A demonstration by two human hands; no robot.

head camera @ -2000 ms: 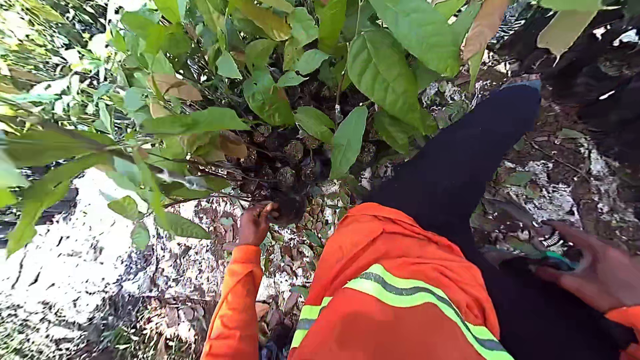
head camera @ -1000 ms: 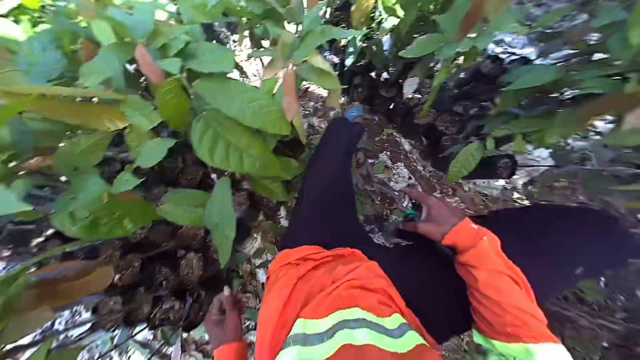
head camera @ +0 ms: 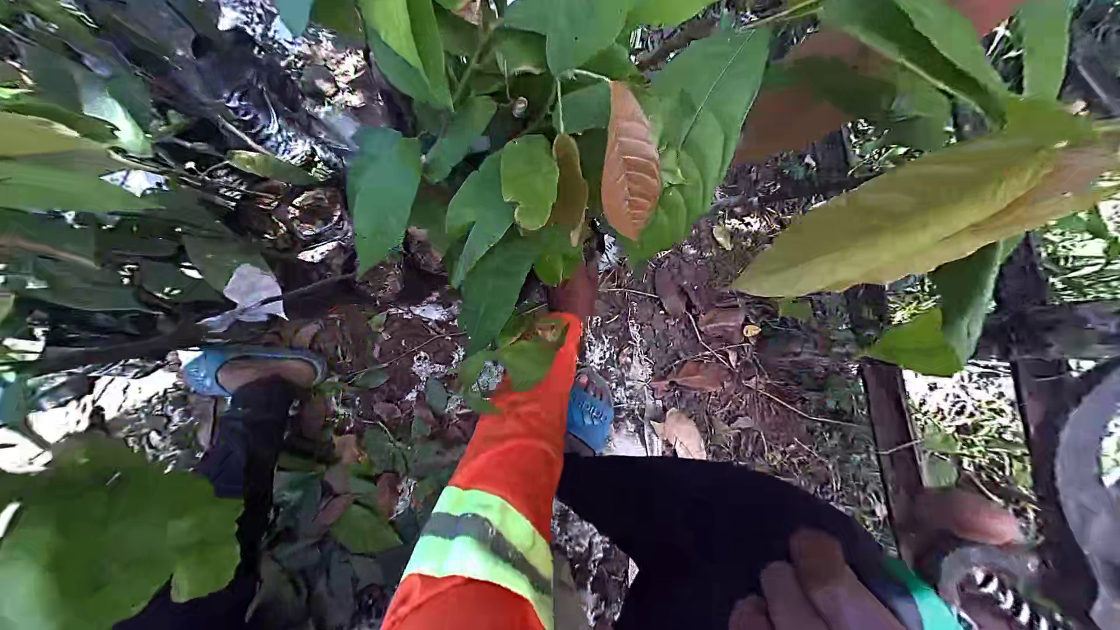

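My left arm, in an orange sleeve with a reflective band, reaches forward over the ground. My left hand is mostly hidden behind the green leaves of a leafy young plant, so its grip does not show. A reddish-brown leaf hangs just above it. Low at the right, my right hand lies over my dark trouser leg with its fingers curled, against a green-handled tool that is partly cut off by the frame's lower edge.
My feet, in blue slippers, stand apart on soil with dry leaves. Large yellow-green leaves hang close at the right, above dark wooden bars. A thin branch and more foliage are at the left.
The view has swung a lot. My left hand, bare to view before beside dark seedling bags, is now behind leaves with the arm stretched forward. My right hand is now at the lower edge.
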